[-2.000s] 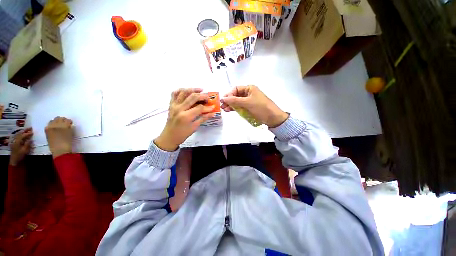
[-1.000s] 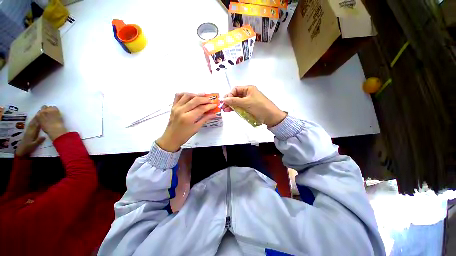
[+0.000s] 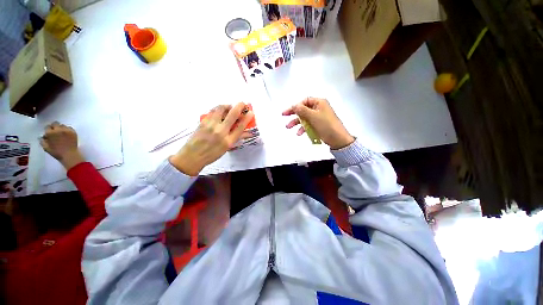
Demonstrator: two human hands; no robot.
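A retail box (image 3: pixel 250 140) with an orange top and printed side stands at the table's front edge. My left hand (image 3: pixel 213 134) lies over its top, fingers bent across the orange face, hiding much of it. My right hand (image 3: pixel 317 122) is to the right of the box, apart from it, with thumb and index finger close together. A narrow yellow-green sticker strip (image 3: pixel 311 131) hangs under my right palm, held in the hand. Whether a small sticker is between the fingertips I cannot tell.
Another retail box (image 3: pixel 266 49) stands further back, beside a grey tape roll (image 3: pixel 238 28). More boxes (image 3: pixel 297 19) stand behind. A brown carton (image 3: pixel 381 41) is back right. A yellow and orange cup-like dispenser (image 3: pixel 149 45) is upper left. A coworker's hand (image 3: pixel 60 142) is at left by white paper.
My right hand has moved right, away from the box, with the strip. My left hand's fingers have shifted over the box top. The coworker's hands have separated.
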